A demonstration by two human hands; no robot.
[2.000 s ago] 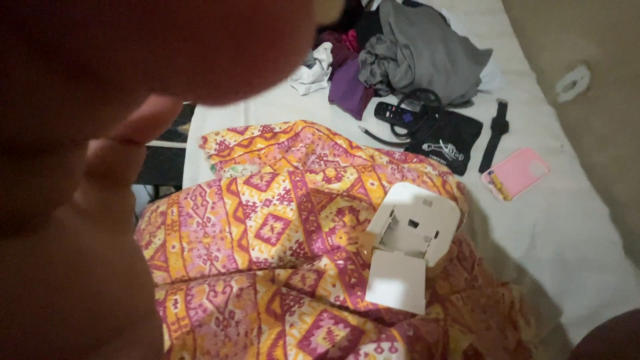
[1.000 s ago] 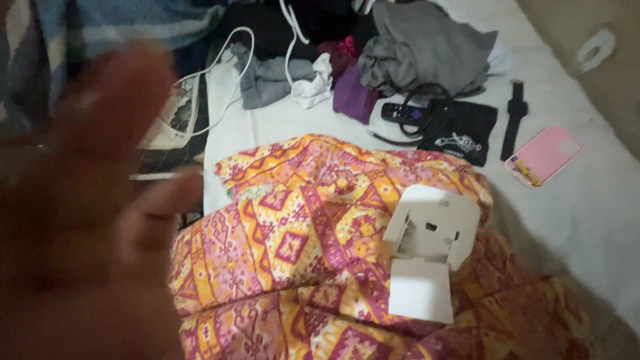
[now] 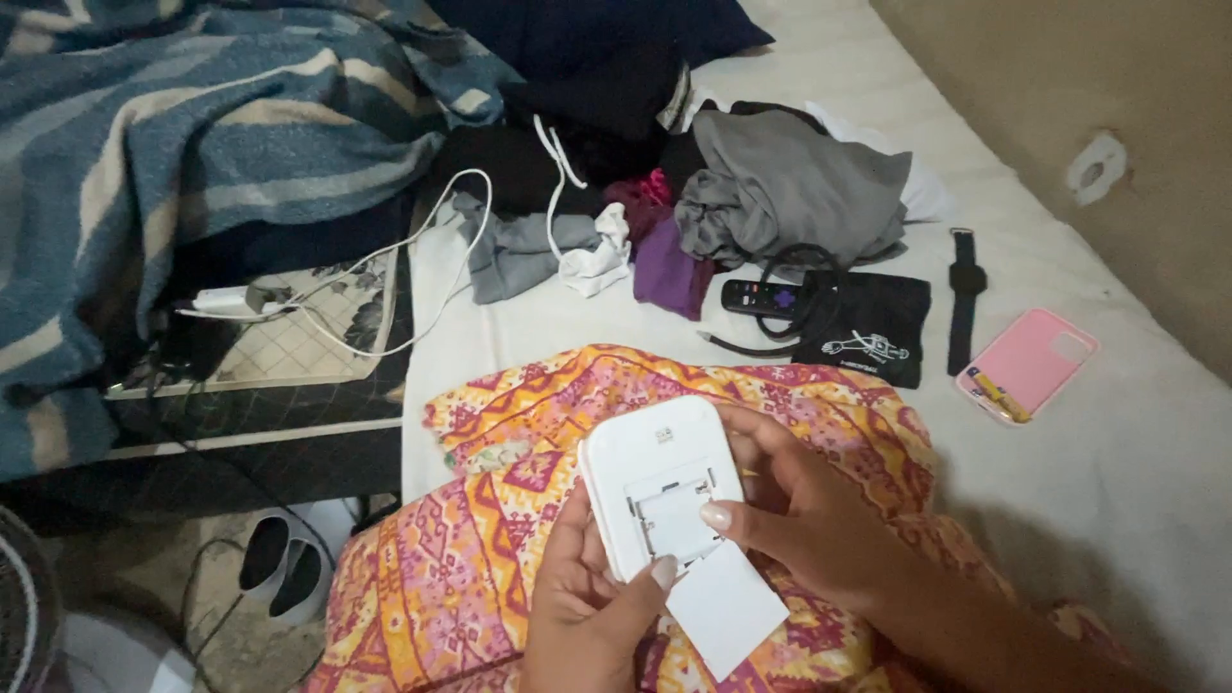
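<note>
A white plastic device case [image 3: 616, 438] with rounded corners is held between both hands, above a patterned orange and pink cloth [image 3: 452, 568]. In its face is a square recess, and a white square flap [image 3: 727, 611] hangs out at its lower edge. My left hand [image 3: 602, 597] grips the lower left side, thumb at the recess's lower corner. My right hand [image 3: 808, 510] holds the right side, its thumb on the recess's right edge. The fingers behind the case are partly hidden.
Beyond the cloth lie a black remote control [image 3: 760, 297], a black pouch [image 3: 871, 332], a dark watch [image 3: 965, 289], a pink phone case [image 3: 1030, 366] and heaped clothes [image 3: 799, 183]. A white cable [image 3: 462, 289] loops at the left. A wall [image 3: 1107, 77] stands at the right.
The white case lay on the patterned cloth in both earlier frames; now both hands hold it. The blurred hand close to the camera at left is gone from there. The view has shifted.
</note>
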